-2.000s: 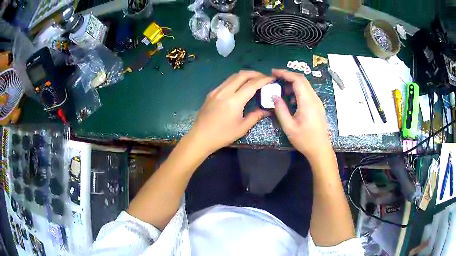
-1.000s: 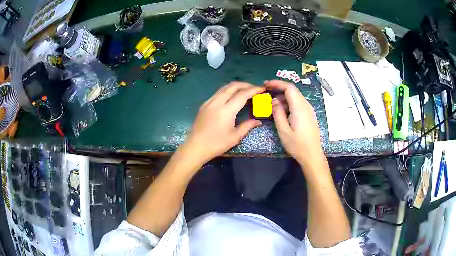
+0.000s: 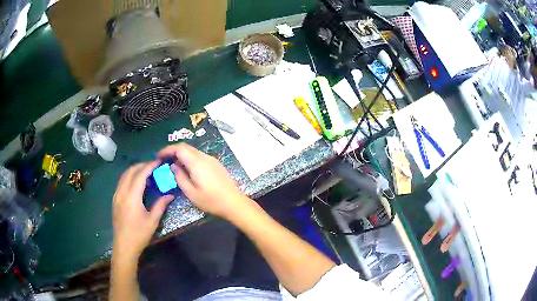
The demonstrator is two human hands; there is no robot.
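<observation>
The smartwatch head (image 3: pixel 165 178) is a small dark block with its screen lit bright blue, held over the bench near its front edge. My left hand (image 3: pixel 134 203) holds it from the left, with the thumb at its lower edge. My right hand (image 3: pixel 203 179) holds it from the right, with fingers at its top and right side. The fingers hide most of the watch's edges. Both hands are bare.
Behind the hands stand a black fan (image 3: pixel 154 103) and a round tub (image 3: pixel 260 54). To the right, white paper (image 3: pixel 235 138) bears a pen-like tool and tweezers, beside a yellow-orange tool (image 3: pixel 307 115) and a green tool (image 3: pixel 325 109). Blue-handled pliers (image 3: pixel 425 141) lie far right.
The view has swung to the right, so the hands and bench things appear further left and tilted. The screen has gone from white to yellow to blue. Both hands still hold the watch.
</observation>
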